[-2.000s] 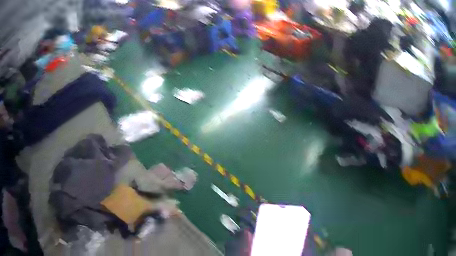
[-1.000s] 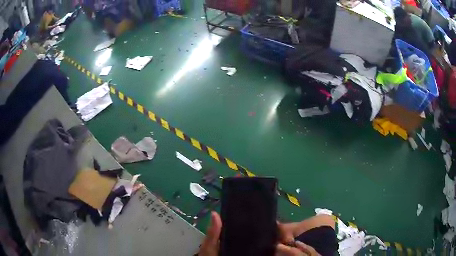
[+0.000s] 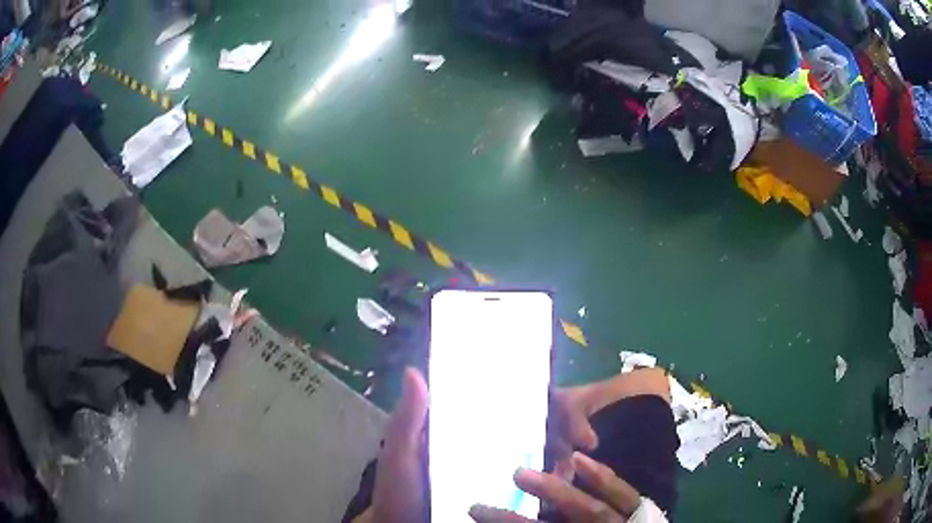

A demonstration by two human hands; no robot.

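A smartphone [image 3: 491, 398] with a bright white screen is upright at the bottom centre. My left hand [image 3: 402, 460] holds it, with the thumb along its left edge; the palm is hidden or cut off by the lower edge. My right hand [image 3: 583, 495] comes from the lower right, fingers apart, fingertips over the lower screen. A white wrap [image 3: 647, 512] shows at its wrist, cut off by the edge. More skin and black cloth [image 3: 625, 444] show right of the phone; I cannot tell exactly what part they are.
A grey-topped table [image 3: 276, 439] at left bears a grey fabric bundle [image 3: 77, 296], a cardboard piece [image 3: 153, 329] and a clear plastic bag [image 3: 105, 441]. Paper scraps [image 3: 156, 145] lie on the green floor. Dark garments [image 3: 674, 112] and a blue crate [image 3: 823, 107] stand upper right.
The phone screen has turned from black to bright white. The right hand's fingers have come over the screen. The view has tilted down, so floor and table things sit higher.
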